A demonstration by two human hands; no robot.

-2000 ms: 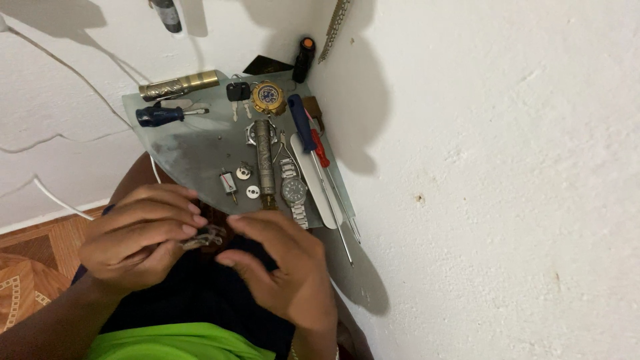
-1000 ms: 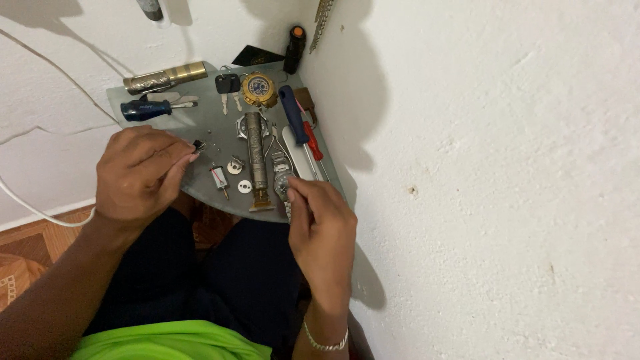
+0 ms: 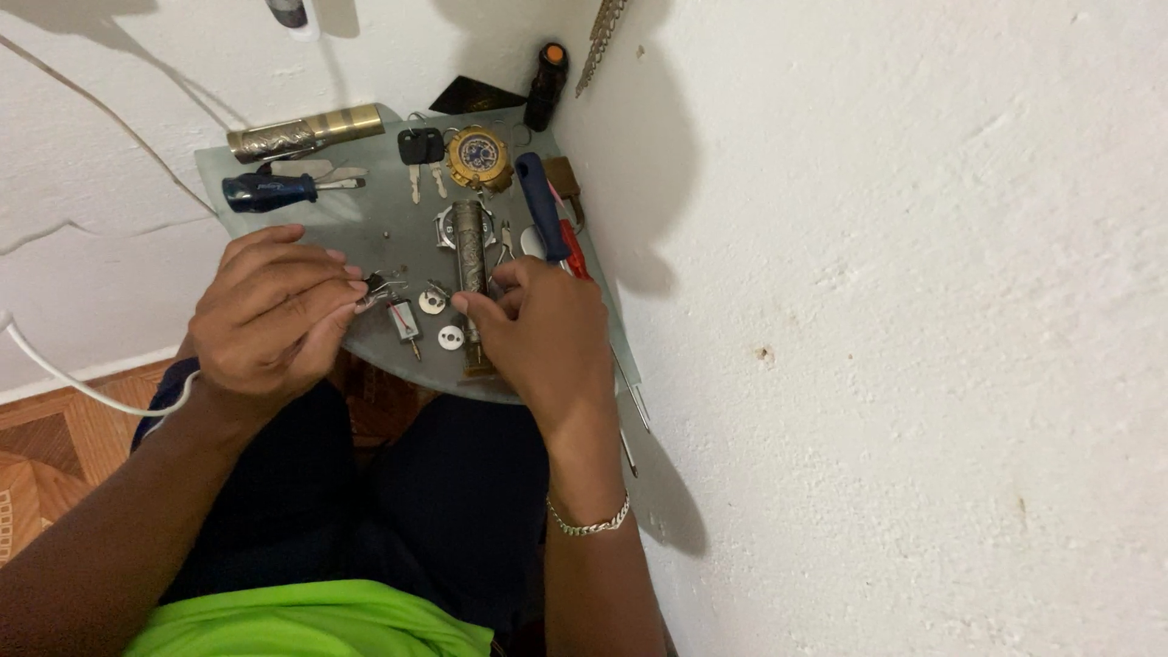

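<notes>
My left hand (image 3: 278, 310) pinches a small dark part with thin metal wires (image 3: 376, 288) over the front edge of the glass shelf. My right hand (image 3: 538, 319) is over the shelf beside an engraved metal hair-trimmer body (image 3: 470, 251), thumb and forefinger near a small metal piece (image 3: 438, 288); whether it grips that piece I cannot tell. Between the hands lie a small electric motor (image 3: 403, 321) and two round metal discs (image 3: 432, 303), (image 3: 451, 338). A wristwatch (image 3: 447, 228) lies partly under the trimmer body. Nippers (image 3: 505, 239) are partly hidden by my right hand.
Behind are an engraved brass-coloured housing (image 3: 306, 134), a blue stubby screwdriver (image 3: 269, 192), keys (image 3: 420, 146), a gold watch (image 3: 478, 157), and a black tube with an orange end (image 3: 546, 87). At the right are a blue-handled screwdriver (image 3: 541, 205), a red handle (image 3: 575, 251), a padlock (image 3: 564, 178) and the wall.
Two seconds ago both hands were close together in front of the shelf. They moved apart, and my right hand has since moved left to the trimmer body. My left hand still pinches a small part.
</notes>
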